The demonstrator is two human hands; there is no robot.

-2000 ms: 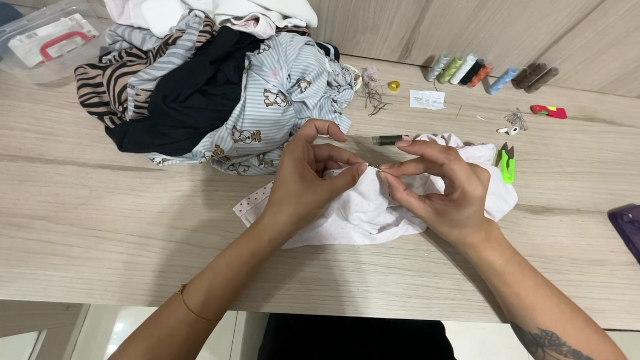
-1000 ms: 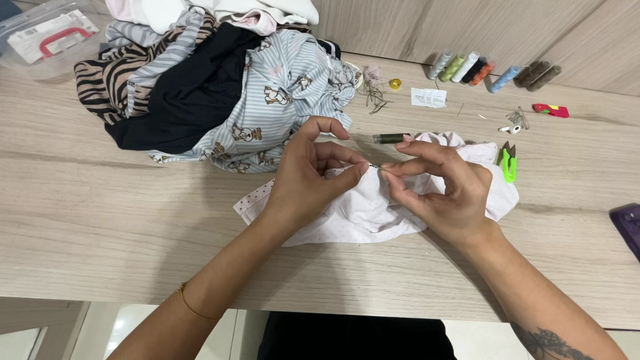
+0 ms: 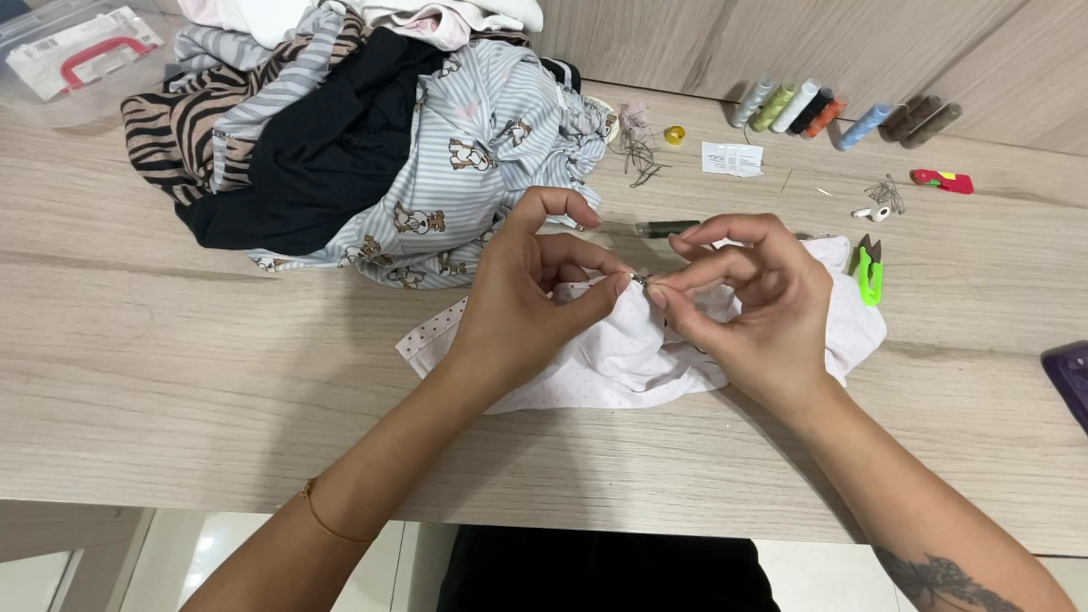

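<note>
A white cloth with small dots (image 3: 612, 365) lies on the table under both hands. My left hand (image 3: 548, 285) pinches one end of a tiny dark and silvery item (image 3: 639, 279) between thumb and forefinger; what it is exactly is too small to tell. At its other end are the thumb and forefinger of my right hand (image 3: 752, 293), pinched close together. Just behind the fingers lies a dark green thread spool (image 3: 667, 229). Green-handled thread snips (image 3: 869, 272) rest at the right edge of the cloth, blades pointing away from me.
A heap of clothes (image 3: 340, 153) covers the back left, beside a clear plastic box with a red handle (image 3: 106, 64). Several thread spools (image 3: 790, 106) stand along the back wall. Safety pins (image 3: 888, 195), a white earbud (image 3: 871, 213) and a purple object (image 3: 1067, 382) are at the right.
</note>
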